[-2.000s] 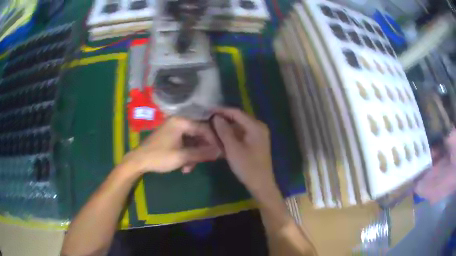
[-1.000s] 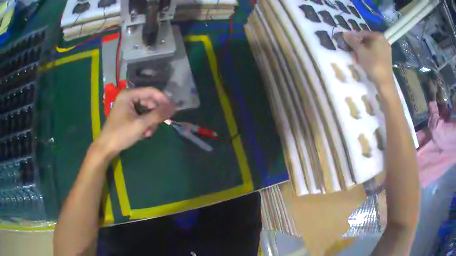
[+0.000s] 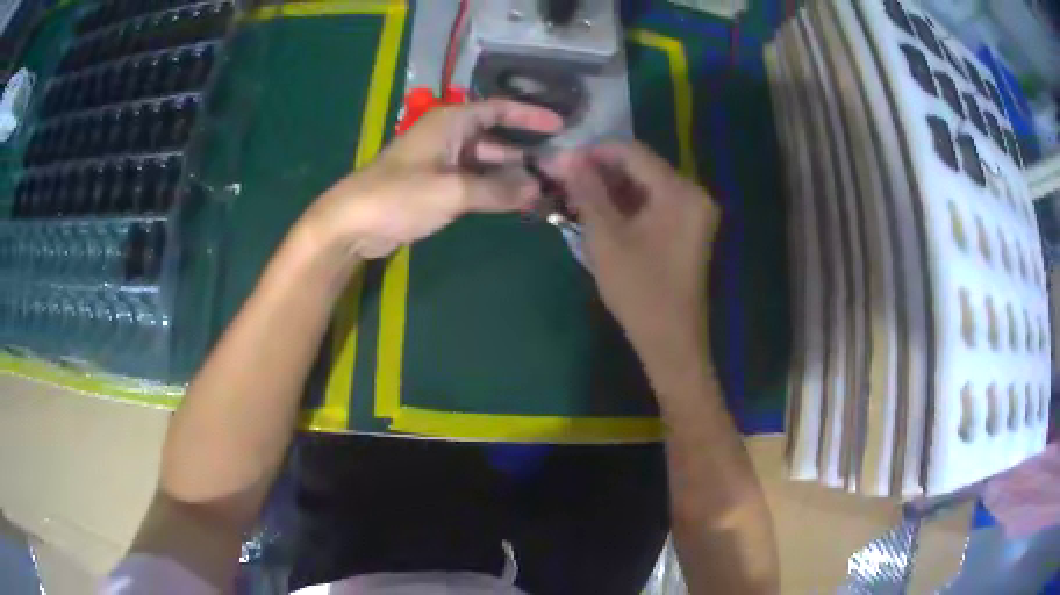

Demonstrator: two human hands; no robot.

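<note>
My left hand [image 3: 424, 174] and my right hand [image 3: 657, 227] meet in front of the press, their fingertips closed on a small dark part [image 3: 537, 174]. The fingers cover most of it, and its shape is blurred. The hand nippers [image 3: 572, 233] lie on the mat, with a light tip showing below the fingers and the rest mostly hidden beneath my right hand. The grey metal press fixture [image 3: 604, 99] stands just beyond my hands, with a dark round nest [image 3: 529, 87] in its plate.
A clear blister tray [image 3: 87, 262] with rows of black parts is at the left. Stacked white foam trays [image 3: 930, 291] stand at the right, dark units in the upper cutouts. Yellow tape [image 3: 535, 425] marks the green mat. Red tape [image 3: 430, 107] is beside the press.
My right hand has moved from the foam tray's dark units back to my left hand at the press. The view has shifted, so the bench appears farther right and higher.
</note>
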